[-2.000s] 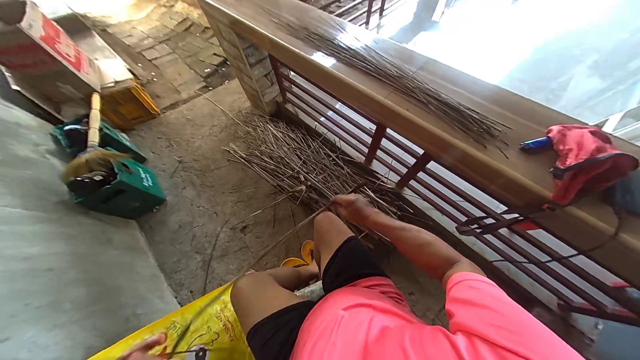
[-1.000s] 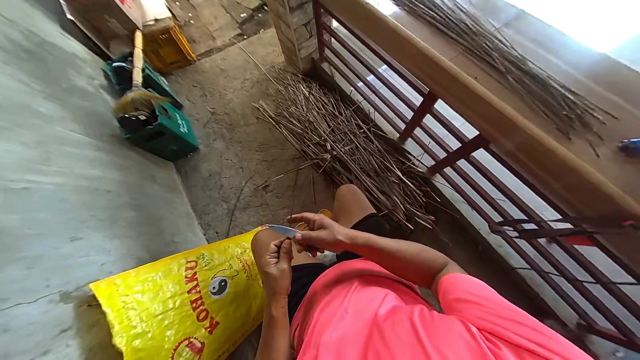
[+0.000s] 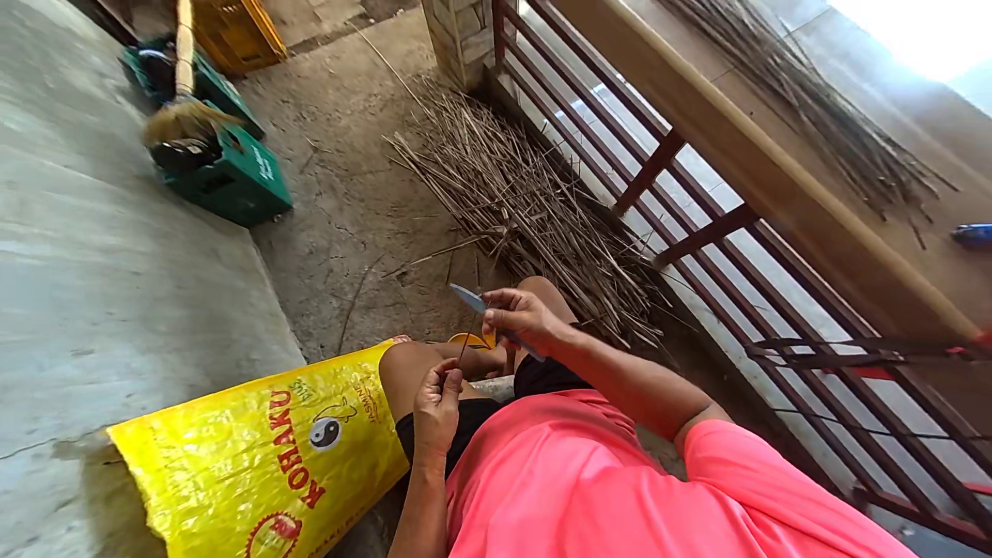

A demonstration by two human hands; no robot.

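Observation:
My right hand (image 3: pixel 521 316) is closed on a knife (image 3: pixel 470 298), its grey blade pointing up and left over my knees. Lower and to the left, my left hand (image 3: pixel 439 391) pinches the end of a thin brown stick (image 3: pixel 466 349), which slants up toward the right hand. Whether the blade touches the stick cannot be told. Beyond my knees lies a large pile of dry thin sticks (image 3: pixel 535 209) on the concrete floor beside the railing. A yellow printed sack (image 3: pixel 256 457) lies at my left thigh.
A railing (image 3: pixel 744 225) with dark red bars runs along the right; more sticks (image 3: pixel 821 93) and a blue object (image 3: pixel 973 235) rest on the ledge beyond its top rail. Green crates (image 3: pixel 232 182) with a broom (image 3: pixel 184 62) and a yellow crate (image 3: pixel 236 35) stand by the left wall (image 3: pixel 116 256).
My right hand has come back from the stick pile and holds a knife. Since one second ago it has moved up and away from my left hand. The view has shifted.

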